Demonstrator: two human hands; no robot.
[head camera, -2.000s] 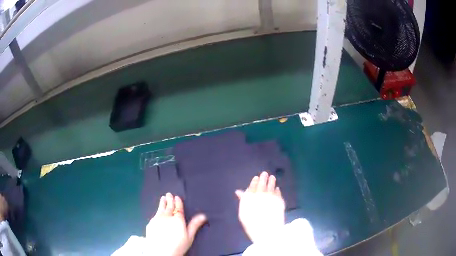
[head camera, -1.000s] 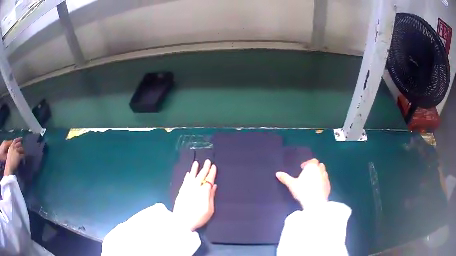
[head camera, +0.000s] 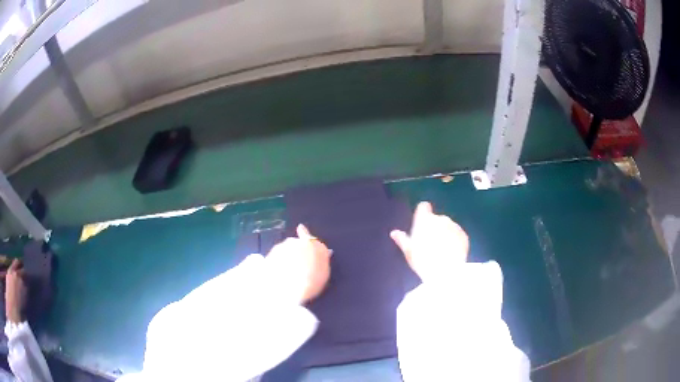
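A dark purplish-black box blank (head camera: 350, 283) lies flat on the teal-green worktop in front of me, its far edge near the bench edge. My left hand (head camera: 302, 261) rests on its left side with the fingers bent, a ring on one finger. My right hand (head camera: 436, 242) is at its right side, index finger pointing forward and thumb towards the blank. The right side flap is partly hidden by my right hand. Whether either hand grips the card cannot be told.
A folded black tray (head camera: 162, 158) stands on the green conveyor belt (head camera: 298, 127) beyond the bench edge. A white post (head camera: 513, 97), a black fan (head camera: 594, 56) and a red box (head camera: 611, 136) are at right. Another person's hand (head camera: 13, 287) and dark card are at far left.
My right hand's index finger now extends forward, and my left fingers are bent where they lay flat. The blank remains in front of me. The view has shifted; the tray appears further left.
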